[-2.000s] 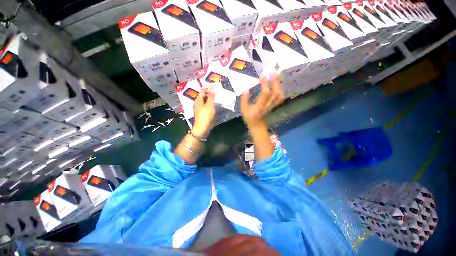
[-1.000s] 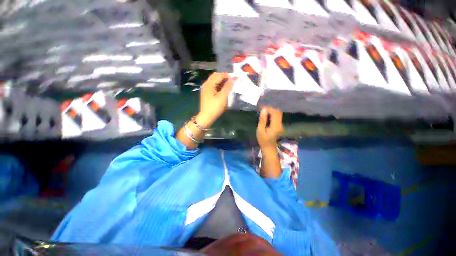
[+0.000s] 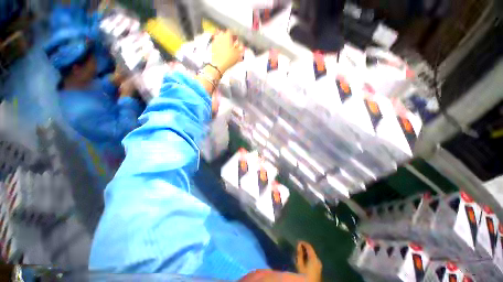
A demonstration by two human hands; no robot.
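My left hand (image 3: 226, 50) is stretched out to the upper left, over the far end of a large stack of phone boxes (image 3: 344, 88). It is blurred, and I cannot tell whether it grips a box. My right hand (image 3: 309, 263) is low at the bottom edge, partly cut off, over the dark green bench top (image 3: 300, 220). Its fingers look bent, and nothing clear shows in them. A small group of phone boxes (image 3: 263, 179) stands on the bench between my hands, with red corners and orange screens.
More phone boxes (image 3: 411, 264) stand in rows at the lower right. A person in a blue smock and cap (image 3: 91, 104) is at the upper left, with hands at other boxes (image 3: 132, 47). Grey stacks (image 3: 41, 209) show at the left. A metal rail (image 3: 452, 165) runs at the right.
The view has swung left along the bench. My left hand has left the front box row and reached far out. My right hand is now low at the picture's edge.
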